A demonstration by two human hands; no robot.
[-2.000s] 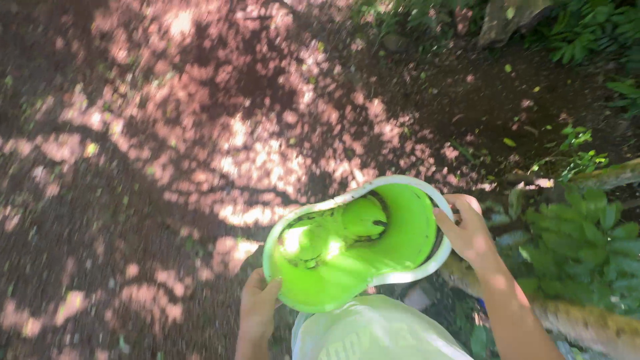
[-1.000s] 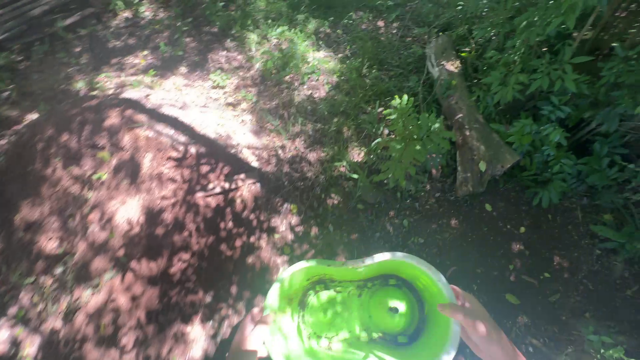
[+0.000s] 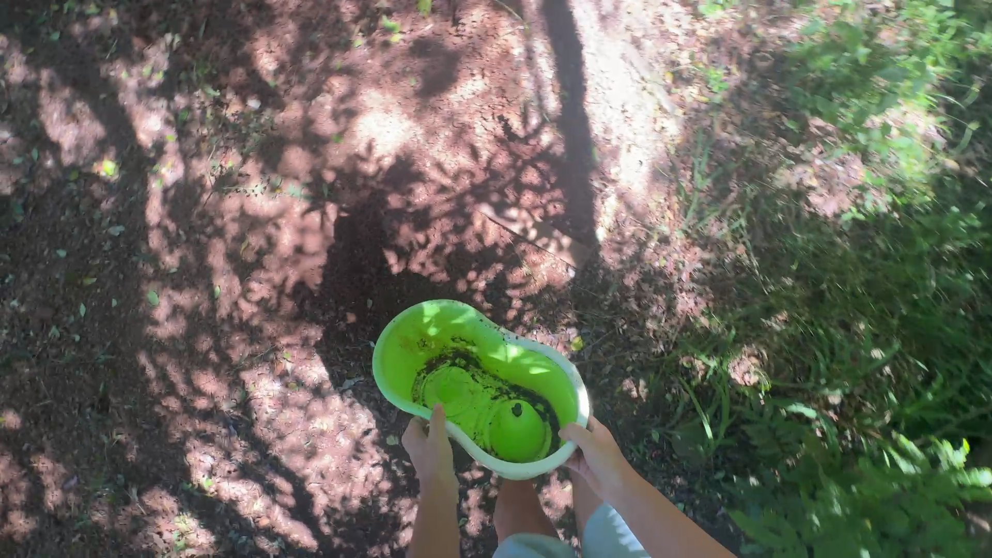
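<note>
A green plastic tub (image 3: pixel 496 341), shaped like a figure eight with a pale rim, is held in front of my legs. Dark soil or debris lies along the edges of its floor, around two round raised parts. My left hand (image 3: pixel 431 446) grips the near rim at the tub's narrower middle, thumb over the edge. My right hand (image 3: pixel 593 449) holds the rim at the right end, with the thumb inside and the other fingers partly hidden beneath.
Reddish bare ground (image 3: pixel 256 310) with dappled shade and scattered leaves spreads ahead and to the left. Grass and low leafy plants (image 3: pixel 852 387) grow along the right side. A thin stick or edge (image 3: pixel 531 236) lies on the ground beyond the tub.
The view has swung away from the log and bushes toward the reddish ground. Both hands still hold the tub, which is now turned, its right end nearer me.
</note>
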